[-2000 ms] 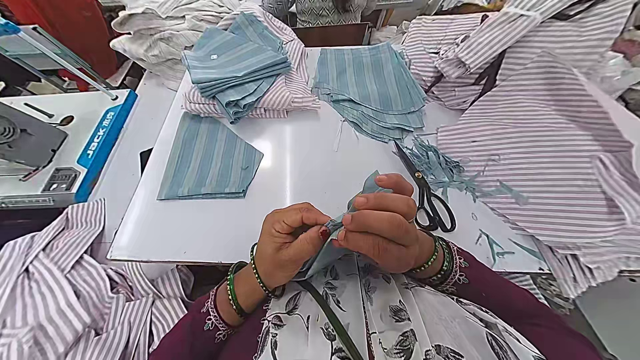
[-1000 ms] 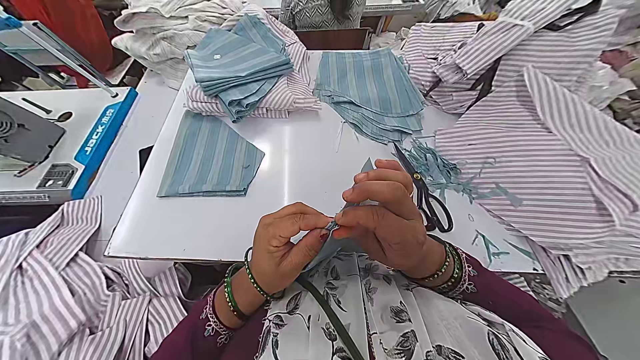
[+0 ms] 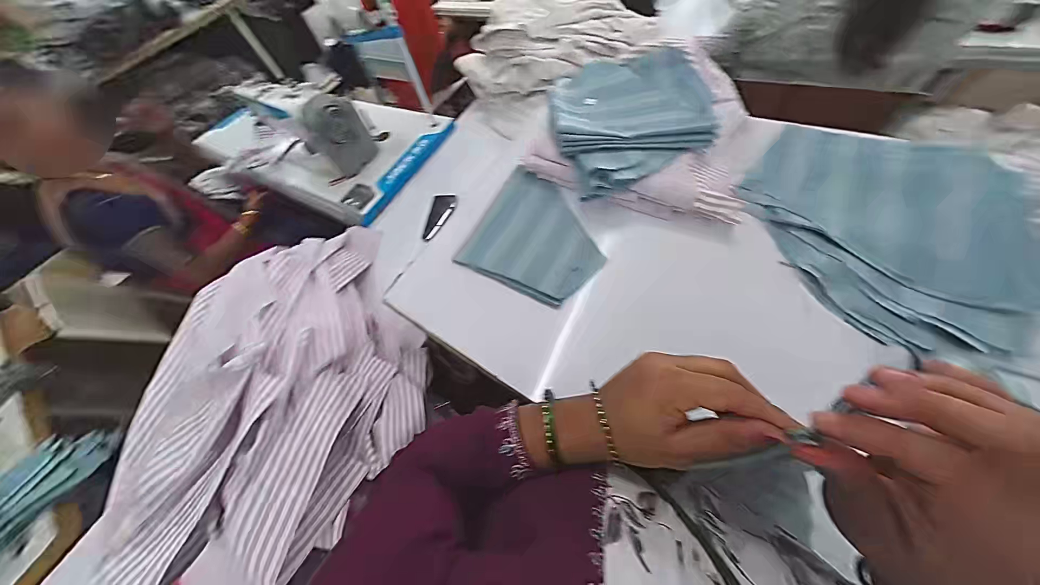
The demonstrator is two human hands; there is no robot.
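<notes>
My left hand (image 3: 691, 414) pinches the edge of a blue striped fabric piece (image 3: 756, 487) between thumb and fingers. Close against it, my right hand (image 3: 934, 455) grips the same piece, its fingers blurred and partly past the right edge of the view. The rest of that piece hangs below my hands over my lap. Beyond them on the white table lie a cut blue striped panel (image 3: 532, 236), a folded blue stack (image 3: 634, 114) on pink striped cloth (image 3: 707, 183), and a spread pile of blue pieces (image 3: 902, 236) at the right.
Striped garments (image 3: 284, 390) drape down at the left of the table. A sewing machine (image 3: 337, 134) stands at the upper left, with a seated person (image 3: 138, 211) beside it. A dark flat object (image 3: 439, 216) lies by the table's left edge. Pale cloth (image 3: 561, 49) is heaped behind.
The view has swung left, bringing the seated person into sight and taking the scissors out of it. My hands still hold the blue piece close together.
</notes>
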